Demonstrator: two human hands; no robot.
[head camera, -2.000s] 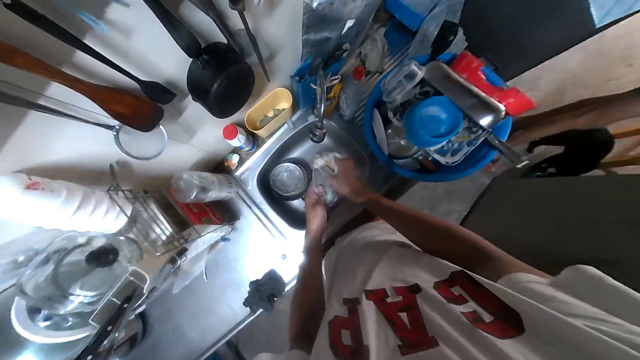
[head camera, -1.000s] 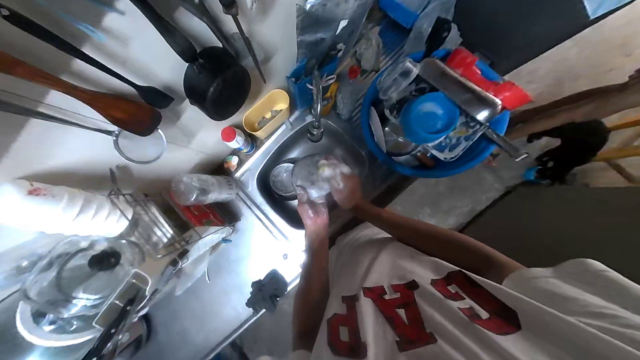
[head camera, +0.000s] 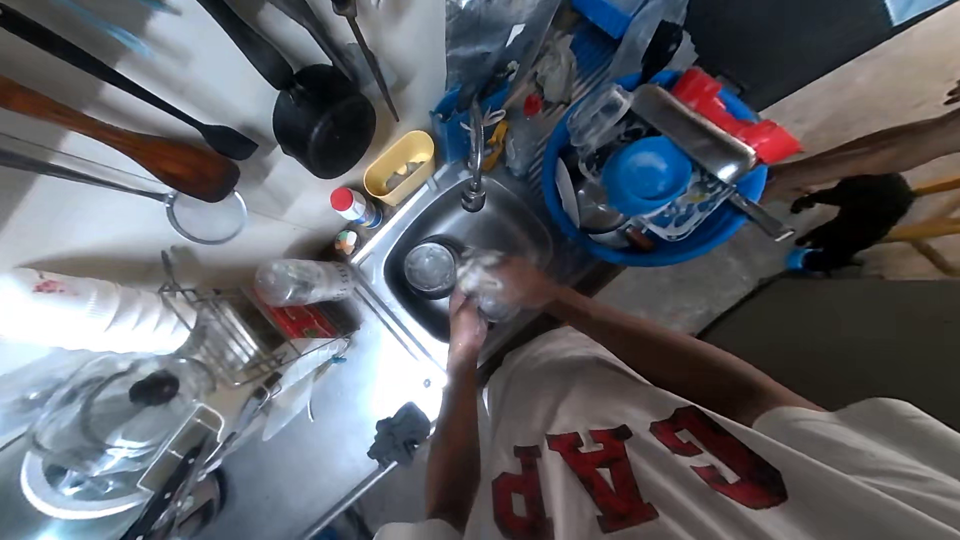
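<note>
Over the right part of the steel sink basin (head camera: 517, 217), my left hand (head camera: 468, 322) holds a clear, soapy vessel (head camera: 496, 306) from below. Against its upper side, my right hand (head camera: 521, 283) presses a pale, foamy scrubber or cloth (head camera: 480, 271); the foam and blur hide its exact kind. A round container with cloudy water (head camera: 430, 268) stands in the basin just left of my hands. The curved metal faucet (head camera: 474, 191) is above them, and no stream from it is visible.
A blue tub (head camera: 559, 217) heaped with dishes stands right of the sink. Left are a clear jar (head camera: 304, 283), a wire rack (head camera: 225, 337) and a dark cloth (head camera: 401, 435) at the counter edge. Another person's arm (head camera: 862, 154) and a black animal (head camera: 862, 217) are at far right.
My hands shift over the basin with the soapy vessel, and its tilt differs from a second ago. The round container beside them is less covered now. At far right, another person's arm has come into view.
</note>
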